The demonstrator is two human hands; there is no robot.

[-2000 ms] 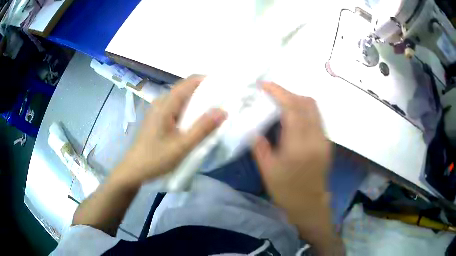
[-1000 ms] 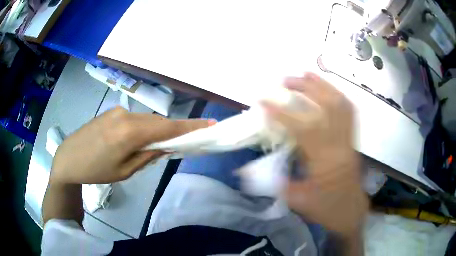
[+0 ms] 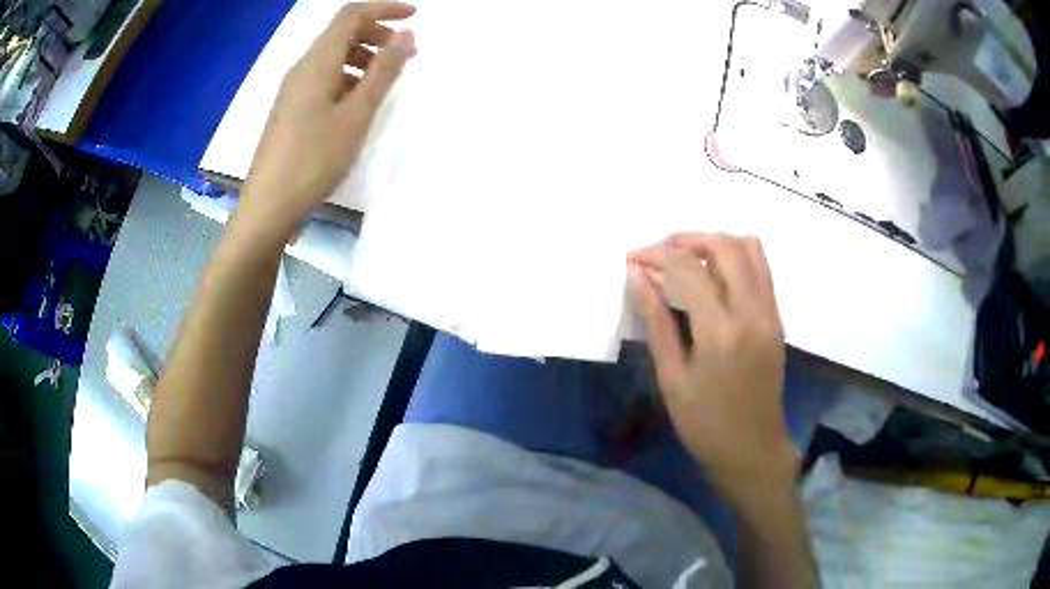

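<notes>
A white fabric piece [image 3: 495,253] lies spread flat on the white table, its lower edge hanging over the table's front edge. Its upper part blends with the bright table. My left hand [image 3: 345,98] is at the upper left, at the cloth's left side, thumb and fingers bent towards each other; whether they pinch the cloth cannot be told. My right hand [image 3: 714,322] pinches the cloth's lower right edge between thumb and fingertips. The sewing machine head [image 3: 910,46] is at the top right, away from both hands.
The bed plate [image 3: 766,127] has a shiny disc [image 3: 815,106] and a dark round disc [image 3: 852,136]. A grey-purple cloth [image 3: 950,219] and a black tray [image 3: 1013,345] are at the right. Rolled white pieces [image 3: 129,371] lie on the grey surface at left. White cloth [image 3: 910,529] is at lower right.
The cloth was bunched between both hands over the lap and is now spread on the table. My left hand has moved up and forward; my right hand is at the cloth's lower right edge.
</notes>
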